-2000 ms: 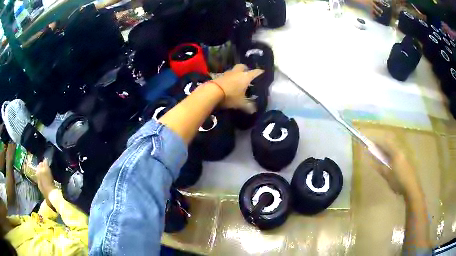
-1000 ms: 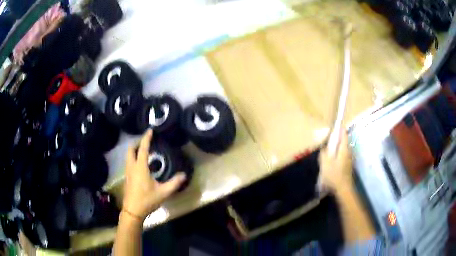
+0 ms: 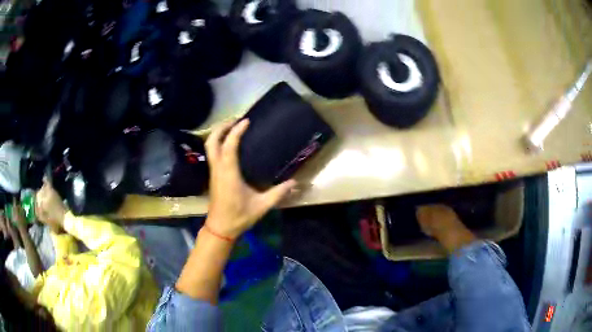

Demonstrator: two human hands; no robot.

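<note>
My left hand point(image 3: 237, 185) holds a black rounded speaker body point(image 3: 279, 139) just above the table's front edge, thumb below and fingers on its left side. The speaker lies sideways, and a slot with small red and silver details shows along its lower right side. My right hand point(image 3: 441, 224) reaches into an open brown carton point(image 3: 415, 251) with dark contents below the table edge. Its fingertips are hidden there, so I cannot tell if it grips anything. The long rod tool point(image 3: 555, 118) lies on the cardboard at the right, its white handle toward me.
Standing speakers point(image 3: 398, 80) with pale C-shaped marks are behind the held one. Many dark speakers point(image 3: 159, 159) crowd the left side. A person in a yellow sleeve point(image 3: 107, 249) is at the lower left. A white machine edge point(image 3: 563, 227) is at the right.
My left hand has taken hold of a speaker and tipped it sideways. My right hand has let go of the rod tool and moved down into the carton. The view has shifted.
</note>
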